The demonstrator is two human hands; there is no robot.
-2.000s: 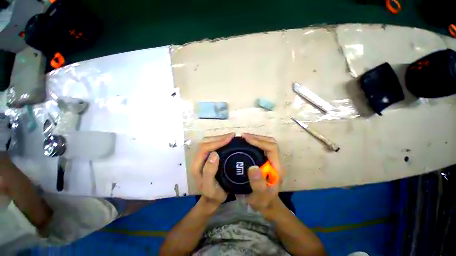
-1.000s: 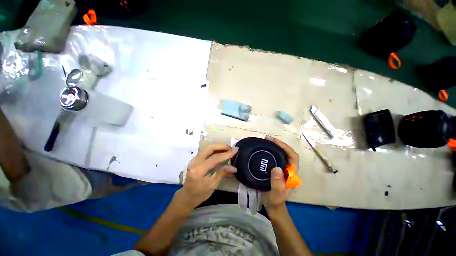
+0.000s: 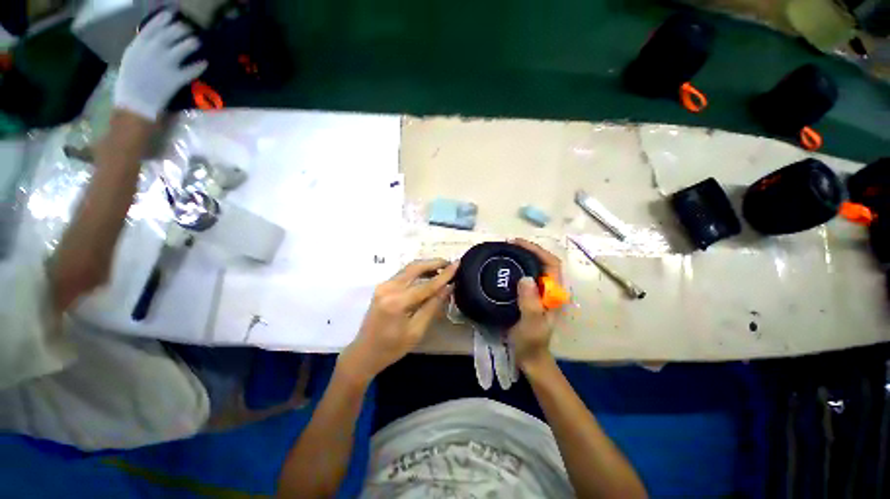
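A black portable speaker (image 3: 495,283) is held over the front edge of the bench, its round end with a pale ring and logo facing up. My right hand (image 3: 538,310) grips its right side, thumb on the end face, beside the orange strap loop (image 3: 553,292). My left hand (image 3: 402,310) is at its left side with fingertips touching or very near it; exact contact is unclear. A white glove (image 3: 494,359) hangs at the bench edge below the speaker. The undersides of the speaker and my right fingers are mostly hidden.
Ahead lie a blue-grey block (image 3: 452,213), a smaller piece (image 3: 534,214), a flat pale knife-like bar (image 3: 600,215) and a pointed tool (image 3: 607,267). A black square part (image 3: 705,212) and speakers stand right. A neighbour's gloved hand (image 3: 156,66) reaches the green belt (image 3: 468,58).
My left hand has left its two-handed grip and moved to the speaker's left side. The view has shifted. The neighbour's gloved hand has come in at upper left.
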